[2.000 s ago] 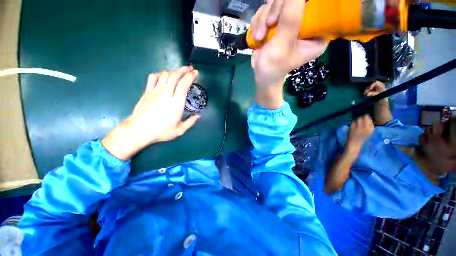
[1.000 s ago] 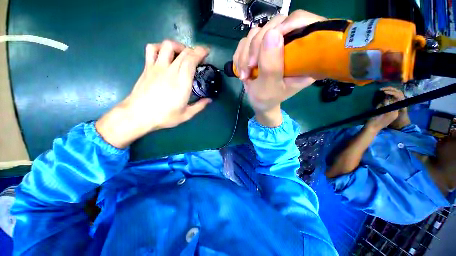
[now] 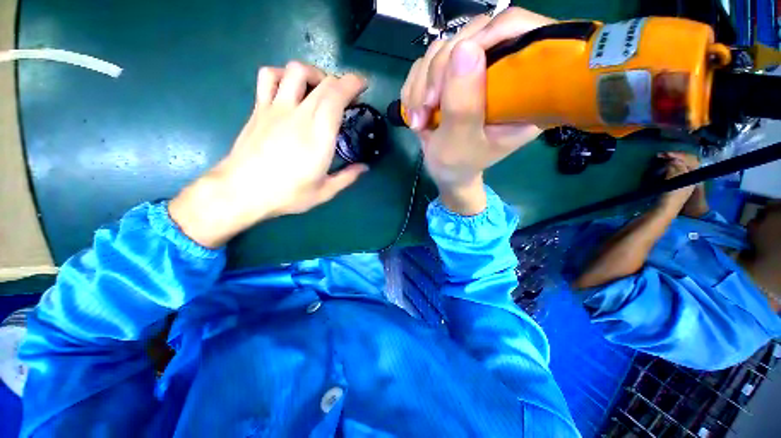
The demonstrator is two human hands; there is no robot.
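A glossy round black part (image 3: 361, 135) lies on the green bench in front of me. My left hand (image 3: 287, 145) holds it from its left side, with the fingers above it and the thumb below. My right hand (image 3: 462, 107) grips the orange-yellow electric screwdriver (image 3: 548, 81), which lies almost level across the view. Its dark nose points left, close to the right edge of the black part. I cannot tell whether the tip touches it, and no screw can be made out.
The silver and black screw feeder (image 3: 396, 27) stands beyond my hands. Several black parts (image 3: 585, 151) lie under the screwdriver. A black cable (image 3: 617, 198) crosses on the right, before a coworker in blue (image 3: 685, 274). A pale strip (image 3: 64, 59) lies left.
The screwdriver has moved from the feeder down to the black part and now shows its nose beside it. My left hand still holds the part. The coworker's arms have shifted.
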